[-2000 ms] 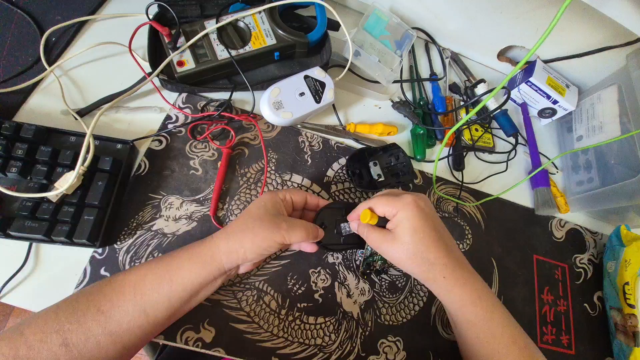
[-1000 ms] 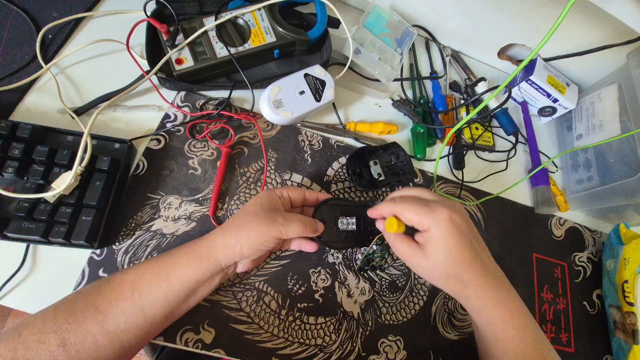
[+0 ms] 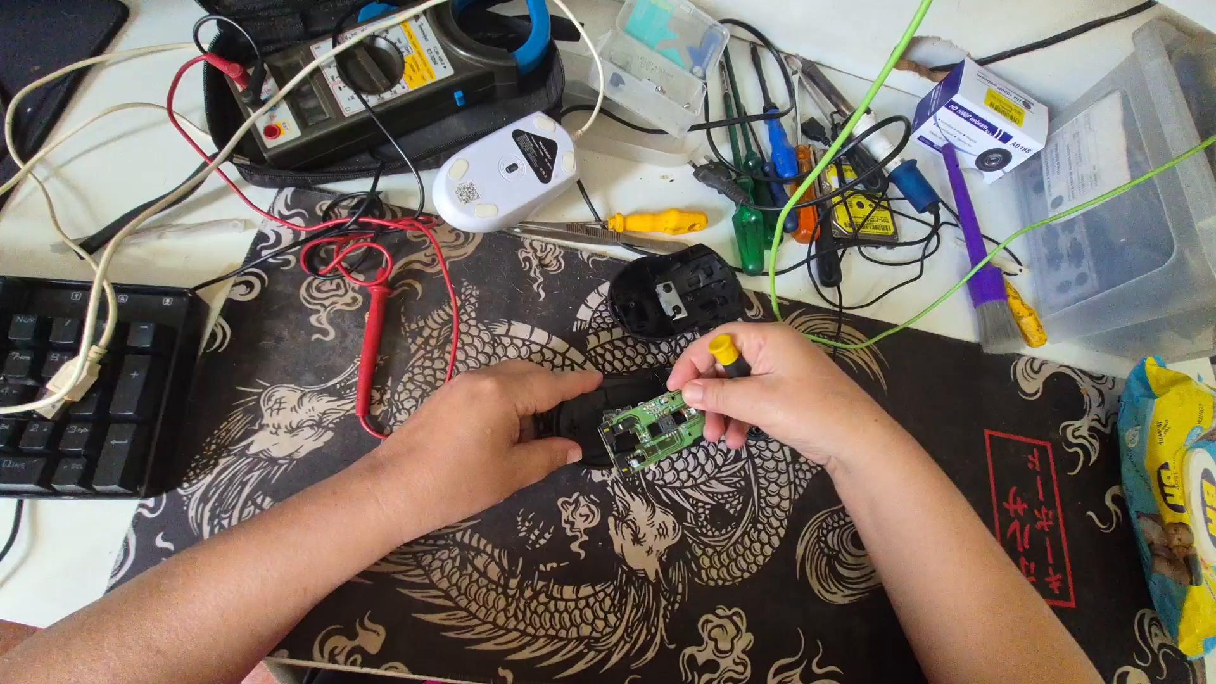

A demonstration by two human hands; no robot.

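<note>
My left hand (image 3: 508, 442) grips the left end of a black mouse base shell (image 3: 581, 418) between thumb and fingers. A small green circuit board (image 3: 655, 432) is pinched in my right hand (image 3: 760, 389), tilted over the right part of that shell and hiding some of it. A yellow-capped screwdriver (image 3: 725, 351) is also tucked in my right hand; its tip is hidden. Just behind the hands lies a second black mouse shell piece (image 3: 676, 292), its inner side up, with a metal plate in it.
Behind are a clamp meter (image 3: 380, 71), a white mouse (image 3: 509, 173) upside down, a yellow-handled tool (image 3: 657, 222), screwdrivers (image 3: 749, 233) and a purple brush (image 3: 974, 237). A red probe (image 3: 372, 347) lies left, near a keyboard (image 3: 85, 399). A green cable (image 3: 841, 142) crosses the right side.
My right hand has taken hold of the green circuit board, which lay beneath it a second ago, and has brought it over the shell. The screwdriver has stayed in that hand.
</note>
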